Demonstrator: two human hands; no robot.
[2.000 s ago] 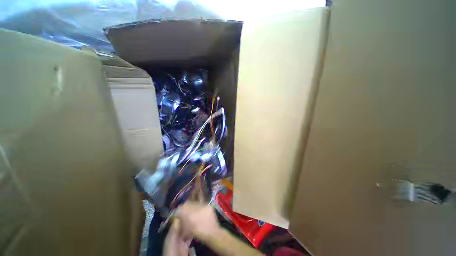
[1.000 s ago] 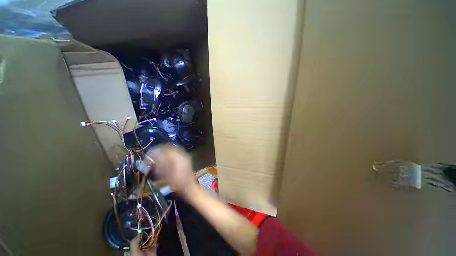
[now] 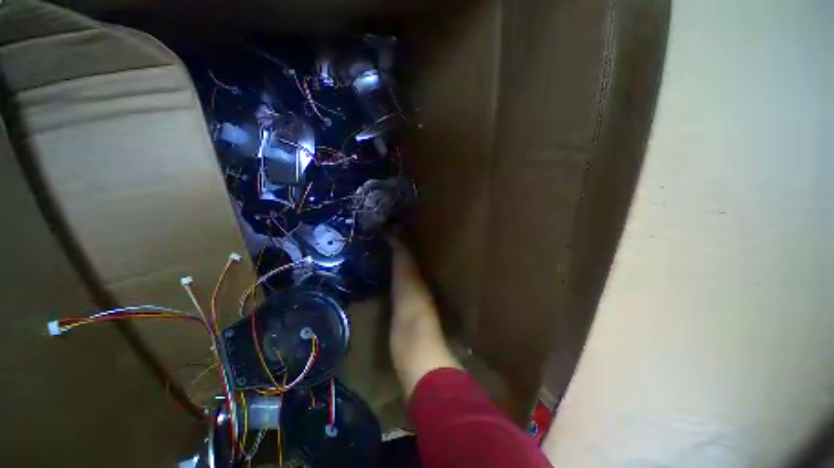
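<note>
Black round wired housings (image 3: 293,343) are bunched at the lower left, above the pile, with red, yellow, black and white leads and small white plugs hanging out to the left. My left hand is not visible; the bunch runs off the bottom edge. My right arm, in a red sleeve, reaches down into the deep cardboard carton (image 3: 539,183). My right hand (image 3: 399,258) fades into the dark beside the wired subassemblies (image 3: 288,160). Its fingers are hidden, so I cannot tell if it holds anything. The pile shows dark and silver units with thin wires.
A pale carton flap (image 3: 137,155) stands at the left, close to the hanging leads. Another large pale cardboard flap (image 3: 722,238) fills the right side. A small red item (image 3: 540,419) shows at the bottom, between the carton and the right flap.
The view has moved closer to the carton. My right hand has left the bunch and reached down into the carton. My left hand has gone out of sight. The bunched housings appear larger.
</note>
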